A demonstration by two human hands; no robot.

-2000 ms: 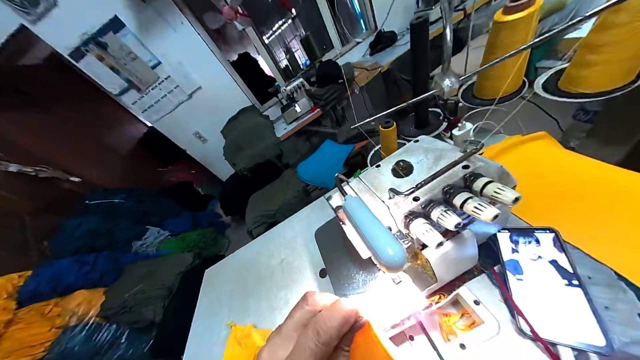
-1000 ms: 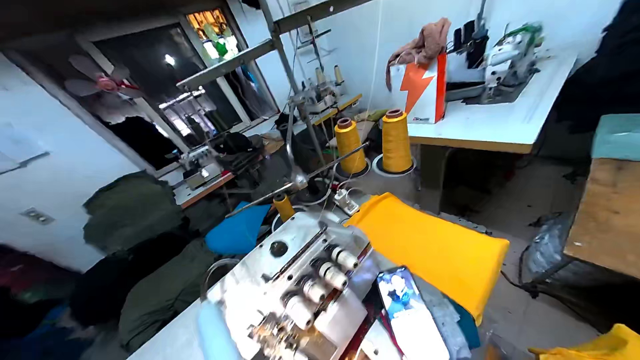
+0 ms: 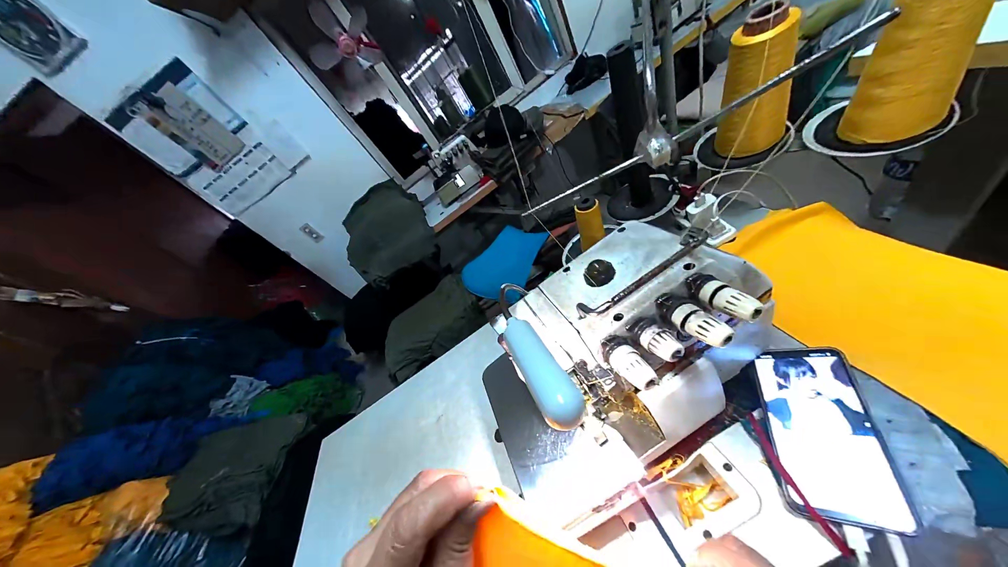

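Note:
My left hand [image 3: 429,520] pinches the edge of an orange fabric piece [image 3: 524,539] between thumb and fingers at the bottom middle. This fabric lies just in front of the overlock sewing machine [image 3: 630,315], near its metal plate [image 3: 531,425]. Of my right hand [image 3: 728,553] only a small part shows at the bottom edge, right of the fabric; what it holds is hidden. The machine has a light blue padded lever [image 3: 543,374] and several white tension knobs [image 3: 697,321]. Orange thread scraps [image 3: 697,500] lie in its open compartment.
A smartphone [image 3: 835,441] with a lit screen lies right of the machine, a red cord across it. Yellow-orange fabric [image 3: 882,291] spreads behind it. Large yellow thread cones [image 3: 752,87] stand at the back beneath a metal rod. Piled clothes [image 3: 228,472] lie at the lower left.
The view swung right to another table one second ago and has come back. Part of my right hand now shows at the bottom edge, where two seconds ago it did not.

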